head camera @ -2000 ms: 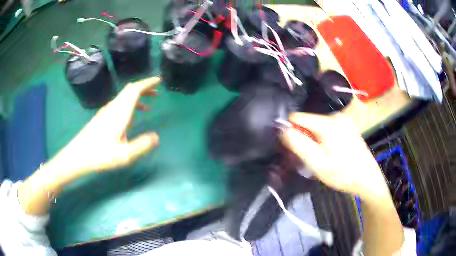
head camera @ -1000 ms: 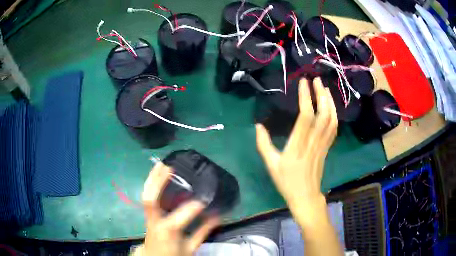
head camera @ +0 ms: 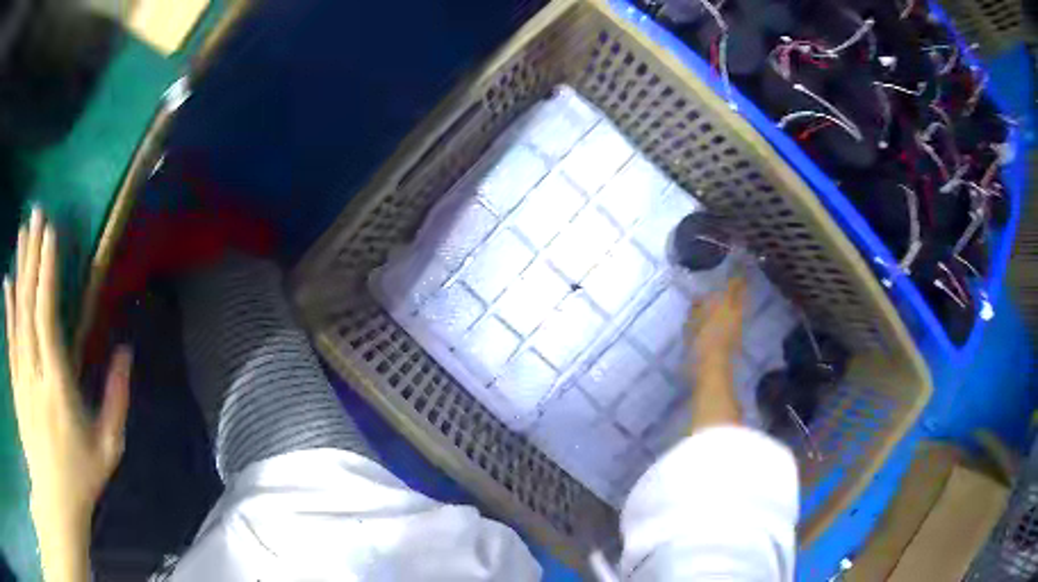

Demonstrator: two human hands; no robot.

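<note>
A beige slatted plastic crate [head camera: 438,415] stands beside me, with a white padded-looking grid divider sheet [head camera: 546,244] inside. A few black cylindrical housings with wires lie at the crate's right side: one [head camera: 699,241] near the right wall and others [head camera: 785,398] in the right corner. My right hand [head camera: 719,330] reaches down into the crate, just below the upper housing; whether its fingers touch that housing is unclear. My left hand [head camera: 57,375] is at the far left by the bench edge, fingers apart and empty.
A blue-rimmed bin [head camera: 774,142] full of dark wired parts adjoins the crate at upper right. The green bench [head camera: 85,148] edge runs along the left. A cardboard box [head camera: 950,529] is at lower right. My striped-covered leg and something red lie between bench and crate.
The view has swung right and down from the bench to the crate. My left hand has let go of the housing it was handling. My right hand has moved from the bench housings into the crate.
</note>
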